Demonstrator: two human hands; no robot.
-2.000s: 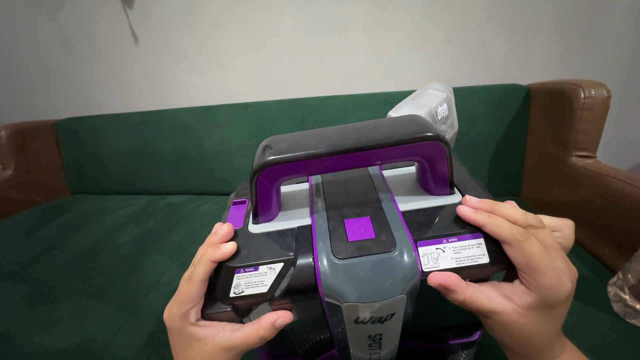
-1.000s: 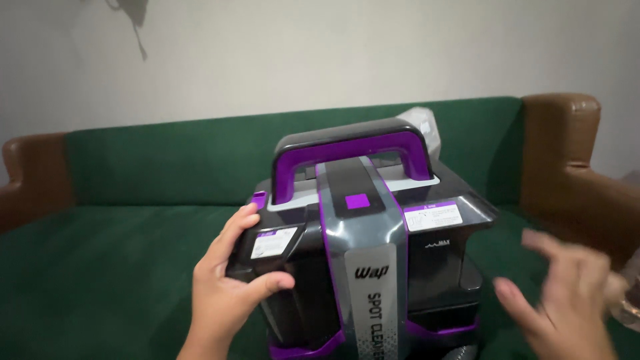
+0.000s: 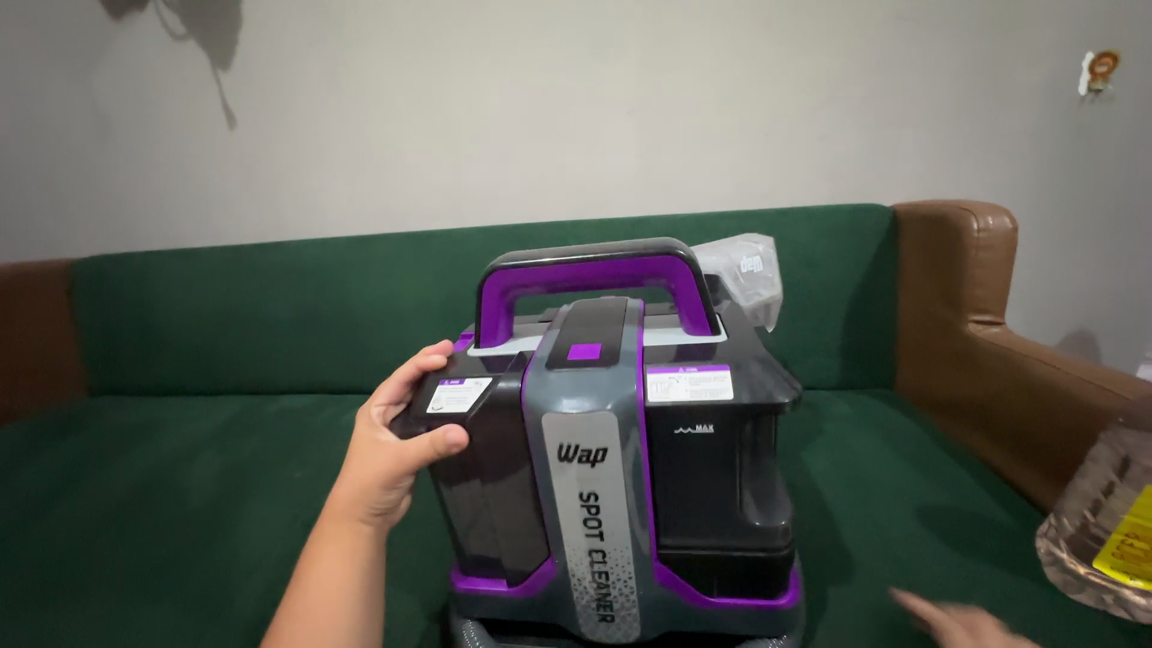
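A black, grey and purple Wap spot cleaner (image 3: 589, 450) stands upright on the green sofa seat, its purple-and-black carry handle (image 3: 589, 274) raised on top. My left hand (image 3: 396, 432) grips the upper corner of the dark tank (image 3: 490, 486) on the machine's left side, thumb in front and fingers over the top. The other tank (image 3: 711, 486), with a MAX mark, has no hand on it. Behind the handle a clear plastic nozzle (image 3: 747, 274) sticks out. Blurred at the lower right edge, my right hand (image 3: 963, 621) is apart from the machine with a finger extended; most of it is cut off.
The green sofa backrest (image 3: 360, 315) runs behind the machine, with brown armrests (image 3: 958, 261) at both ends. A clear plastic container (image 3: 1102, 531) with a yellow label stands at the right. Behind the sofa is a pale wall (image 3: 576, 117) with a small round fitting (image 3: 1100, 70).
My right hand has let go of the right-hand tank's top and moved away to the lower right. My left hand stays on the left tank. The view shows more of the machine's front.
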